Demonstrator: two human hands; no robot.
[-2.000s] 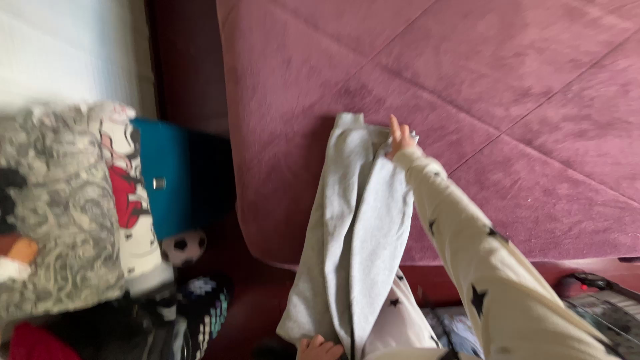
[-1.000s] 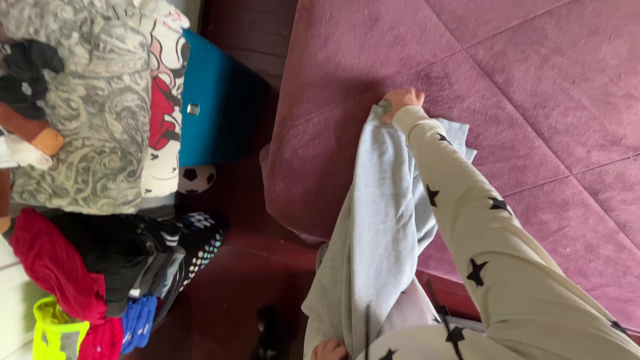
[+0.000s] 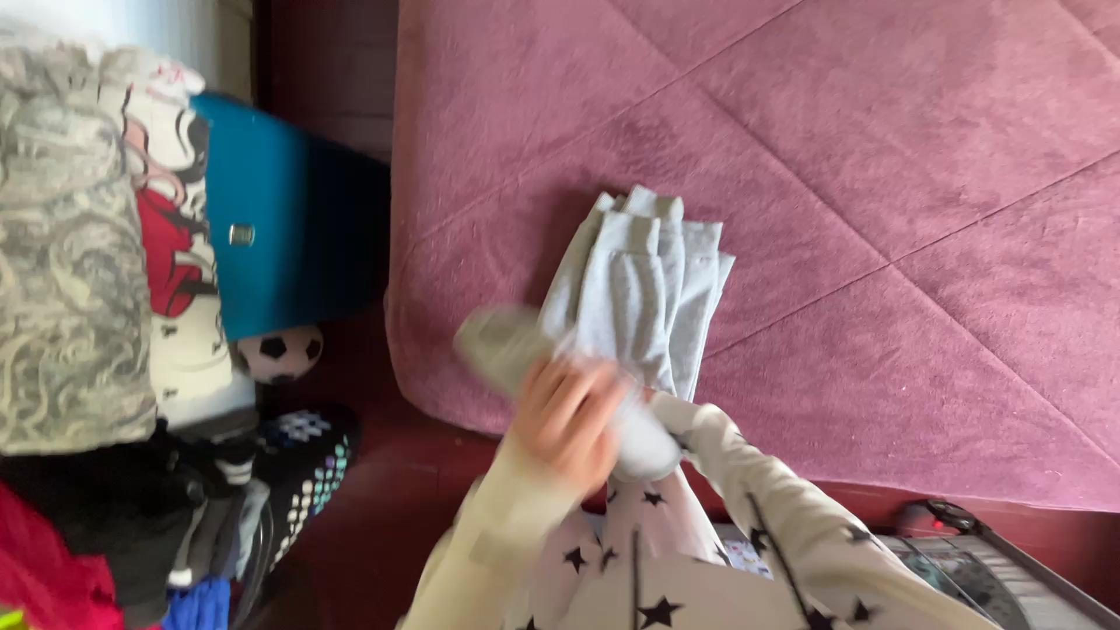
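A light grey cloth garment (image 3: 626, 289) with ribbed cuffs lies partly gathered on the near edge of a mauve plush bed cover (image 3: 831, 219). My left hand (image 3: 569, 420) is blurred and grips a bunched part of the garment at its near end, with pale cloth showing on both sides of the fingers. Mostly hidden behind the cloth and the sleeve, my right hand (image 3: 652, 395) is at the garment's near right side; its fingers cannot be made out.
At the left, a patterned grey cloth (image 3: 70, 254) and a printed white cloth lie beside a teal box (image 3: 280, 219). Below are a football (image 3: 280, 353), dark shoe-like items with dots and piled clothes (image 3: 52, 560). A grey object (image 3: 971, 577) stands at lower right.
The garment was stretched long over the bed's edge; now it is gathered shorter on the bed. My right hand has drawn back from its far end, and my left has come up from the lower edge.
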